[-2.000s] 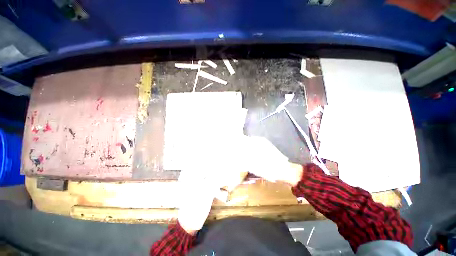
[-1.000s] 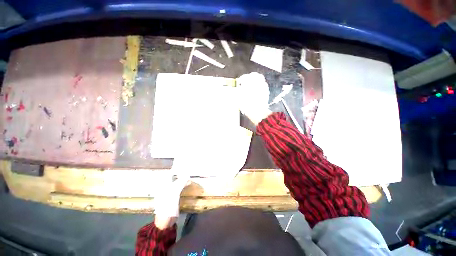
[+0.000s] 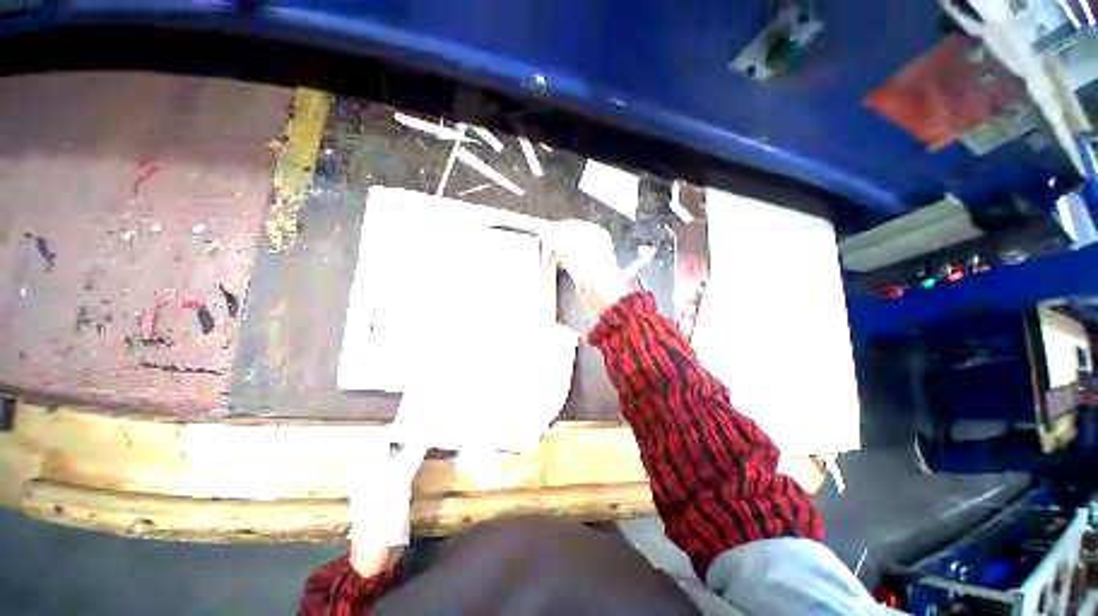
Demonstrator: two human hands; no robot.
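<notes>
A large white sheet or panel (image 3: 464,301), washed out by glare, lies on the press bed, with a curved part reaching over its front edge. Thin dark lines show near its upper right corner, perhaps another piece edge. My right hand (image 3: 586,255), in a white glove, is at that corner, its fingers blurred into the glare. My left hand (image 3: 383,481), also white-gloved, is low at the sheet's front left, over the wooden front edge. Its fingertips merge with the white, so its grip cannot be made out.
White offcuts (image 3: 490,169) and a white piece (image 3: 609,189) lie on the dark bed behind. A scuffed reddish board (image 3: 120,241) is left, a pale board (image 3: 780,319) right. The wooden front edge (image 3: 181,469) runs before me. The blue press body (image 3: 482,48) stands behind.
My right hand has moved from the front centre to the sheet's upper right corner. A white piece now lies at the back of the bed. The view has turned right.
</notes>
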